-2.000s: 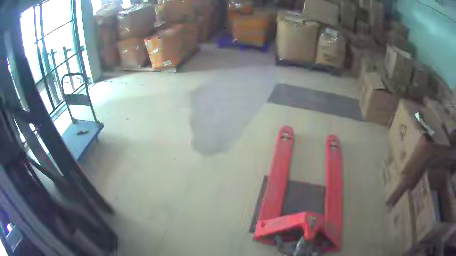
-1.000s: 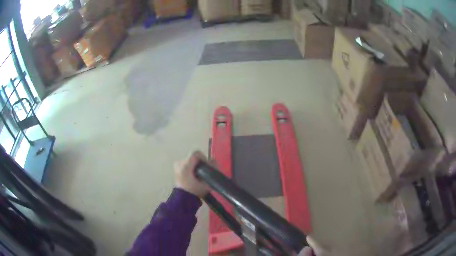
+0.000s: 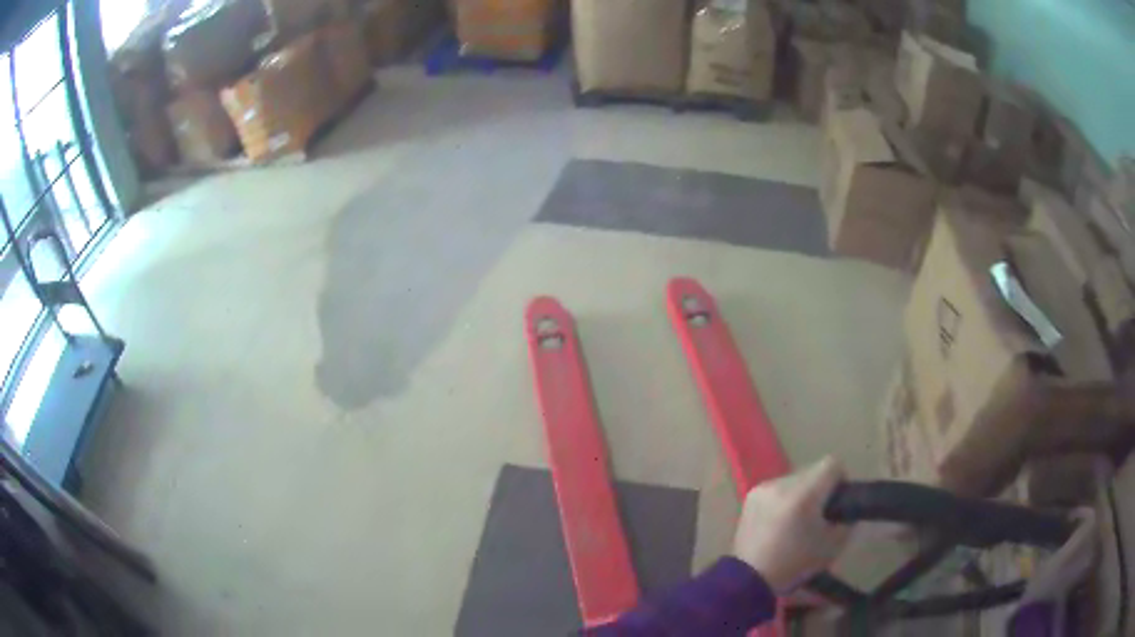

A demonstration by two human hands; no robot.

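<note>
A red hand pallet truck [image 3: 579, 473] stands on the floor, its two bare forks pointing away from me. Its black loop handle [image 3: 958, 513] is at the lower right. My left hand [image 3: 792, 528], bare with a purple sleeve, is closed around the handle's left end. My right hand [image 3: 1064, 566] is at the handle's right end, closed around it, partly blurred near the lower right. The truck's base is partly hidden by my left arm.
Plain cartons [image 3: 983, 361] line the right wall. Taped cartons [image 3: 280, 106] stand at the back left, and another [image 3: 502, 25] on a blue pallet [image 3: 498, 62]. Wrapped cartons [image 3: 629, 44] stand on a dark pallet. A blue platform trolley [image 3: 69, 398] stands at left.
The handle and both hands have moved right and now lie at a flatter angle. The forks point more to the left. One second earlier the hands were on the handle; two seconds earlier none showed.
</note>
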